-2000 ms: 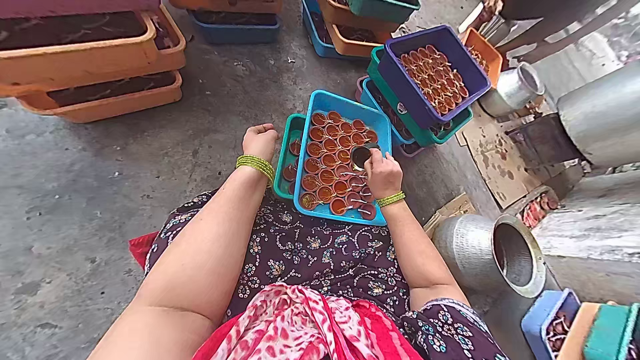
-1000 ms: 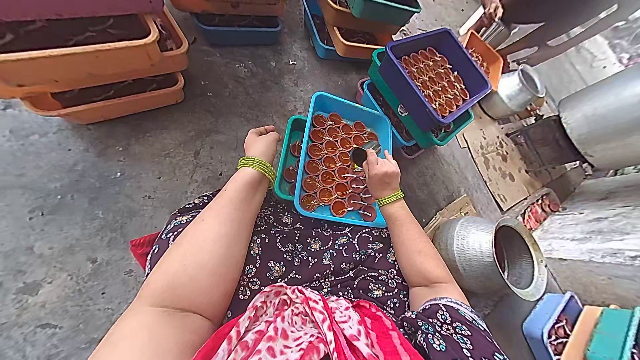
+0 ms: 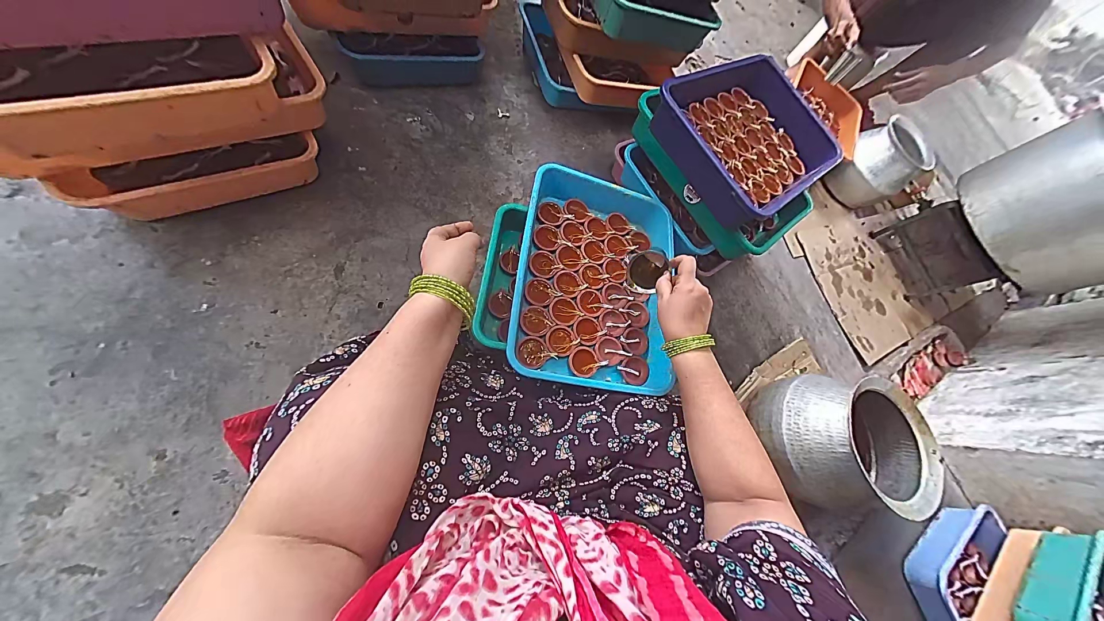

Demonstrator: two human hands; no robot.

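Observation:
A blue plastic tray [image 3: 526, 345] lies before my knees, tilted a little, on a green tray [image 3: 489, 297]. It holds several rows of small clay cups [image 3: 563, 311] with pale wicks; many cups contain orange liquid, while those at the lower right look dry. My right hand [image 3: 685, 297] grips a small round metal cup [image 3: 647, 271] with dark contents, held over the right side of the blue tray. Curled beside the trays' left edge is my left hand [image 3: 451, 252]; its fingers are folded, with nothing visible in them.
Stacked orange trays [image 3: 198, 185] stand at the left. A purple tray [image 3: 681, 129] of wicked clay cups tops a stack at the right. Metal pots [image 3: 802, 431] and cardboard [image 3: 862, 293] lie further right. Another person's hand [image 3: 841, 26] shows at the top right.
My right hand and the metal cup have shifted slightly within the right side of the blue tray. The other person's hand has come into view at the top right. My left hand stays put.

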